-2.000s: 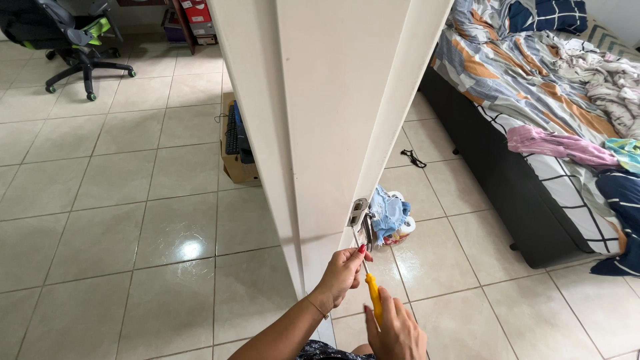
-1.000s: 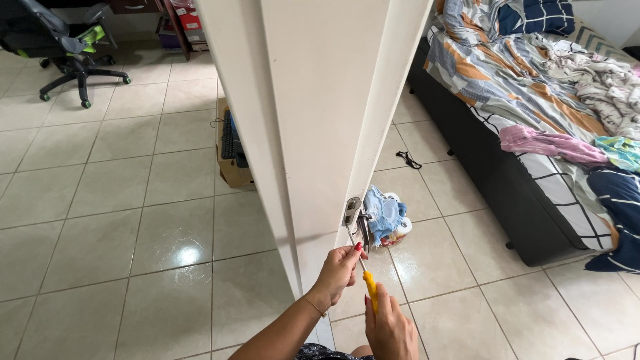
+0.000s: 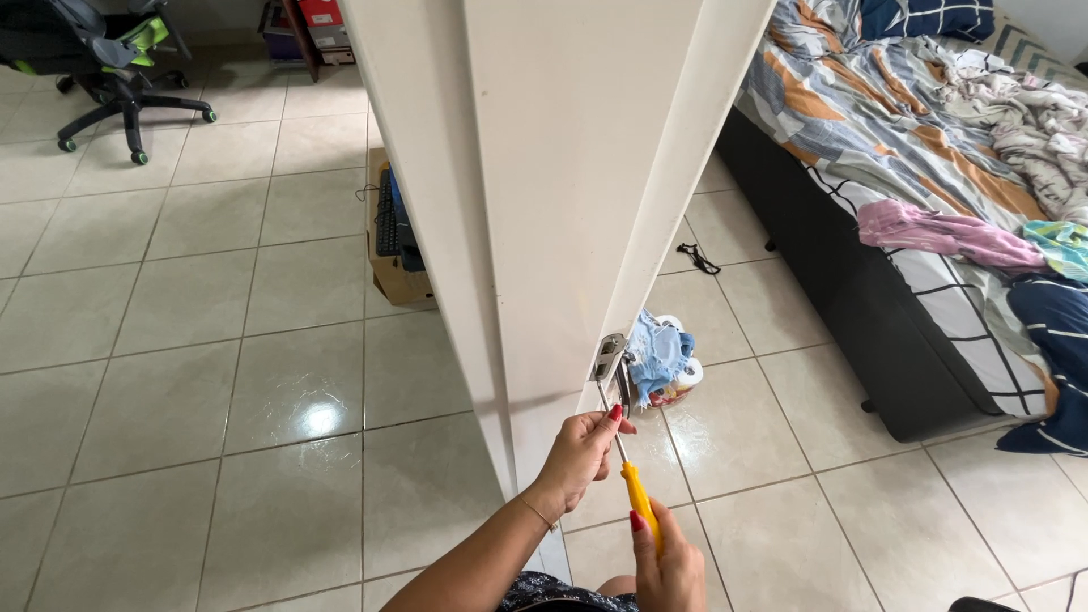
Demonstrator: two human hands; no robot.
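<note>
A screwdriver with a yellow handle (image 3: 639, 497) and a thin metal shaft points up at the lower end of a metal strike plate (image 3: 608, 355) on the white door frame (image 3: 561, 195). My right hand (image 3: 671, 561) is closed around the handle. The fingers of my left hand (image 3: 586, 455) pinch the shaft below the plate. Whether the tip sits in a screw is too small to tell.
Light blue denim clothing (image 3: 659, 348) lies on packed paper rolls behind the frame. A bed with a black base (image 3: 850, 306) stands at right. Left are a cardboard box (image 3: 399, 285) with a keyboard (image 3: 388, 221) and an office chair (image 3: 127, 102). A small black item (image 3: 699, 258) lies on the tiles.
</note>
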